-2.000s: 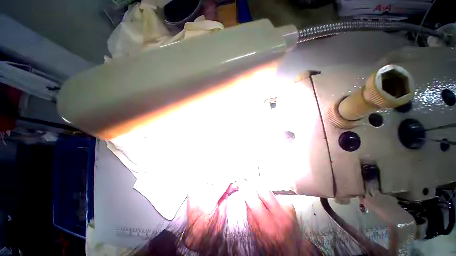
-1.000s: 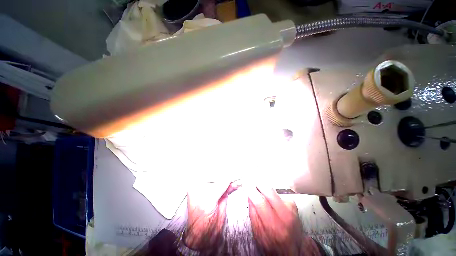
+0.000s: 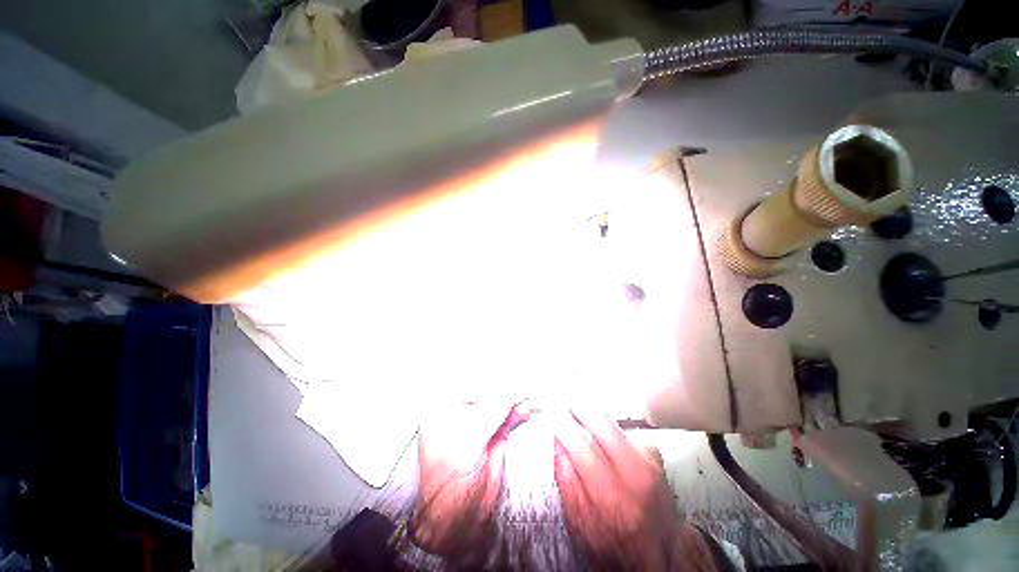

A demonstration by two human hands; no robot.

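Note:
A pale garment piece [image 3: 363, 436] lies on the white table under the lamp, its left part visible and the rest lost in white glare. My left hand [image 3: 460, 486] and my right hand [image 3: 615, 492] are side by side at the front edge, fingertips pointing into the glare. Whether the fingertips grip cloth cannot be made out. The cream sewing machine head [image 3: 771, 369] stands right of my hands; its needle area is hidden by glare. Hair strands blur the lower edge of the view.
The long beige lamp shade [image 3: 358, 168] hangs low over the work on a ribbed metal gooseneck [image 3: 782, 47]. A thread guide post [image 3: 821, 201] rises from the machine. A blue crate [image 3: 162, 413] is at left, crumpled cream cloth [image 3: 302, 62] behind. A printed ruler [image 3: 296, 516] runs along the front.
The lamp and machine have shifted slightly left and up in the view. My hands stay in nearly the same place, with the right hand's fingers slightly changed in pose.

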